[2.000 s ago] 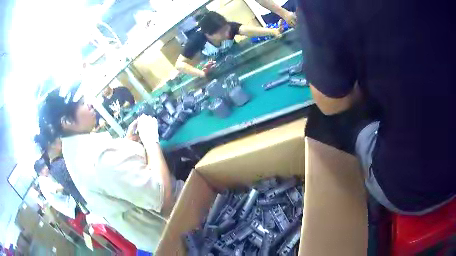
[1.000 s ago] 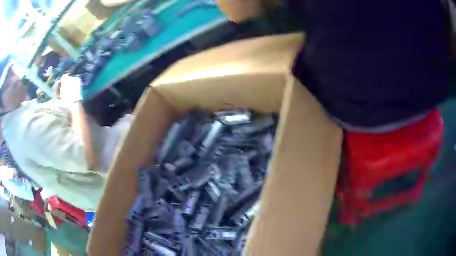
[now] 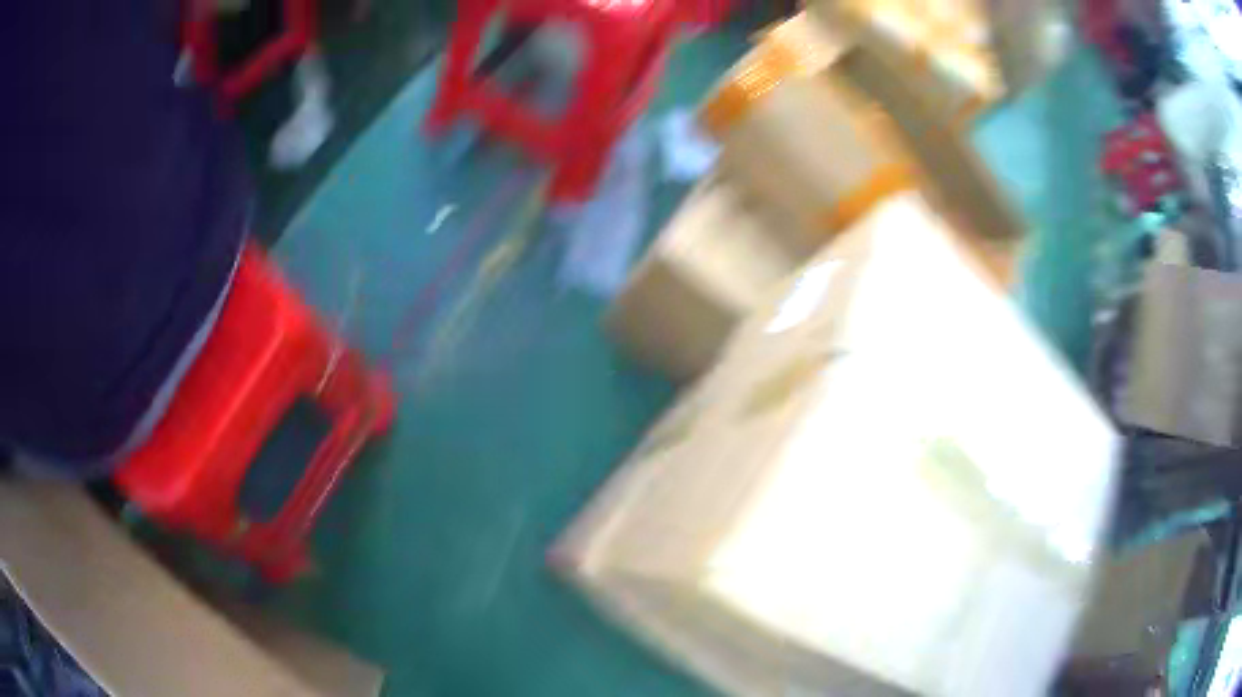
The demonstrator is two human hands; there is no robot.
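Neither of my hands is in view. A large pale cardboard carton (image 3: 872,504) stands on the green floor in front of me, its top closed and brightly lit. The edge of the open brown carton (image 3: 150,613) shows at the bottom left, with a few dark grey housings (image 3: 34,654) just visible inside at the picture's edge. The frame is blurred.
A person in dark clothing (image 3: 123,204) sits on a red stool (image 3: 259,409) at the left. Another red stool (image 3: 545,95) is at the top. Smaller cartons with orange tape (image 3: 817,150) are stacked behind the large one. Open cartons (image 3: 1185,354) are at the right edge.
The view has swung right, away from the bench. The open carton of housings and the seated person have shifted to the left edge, and the large pale carton has come into view.
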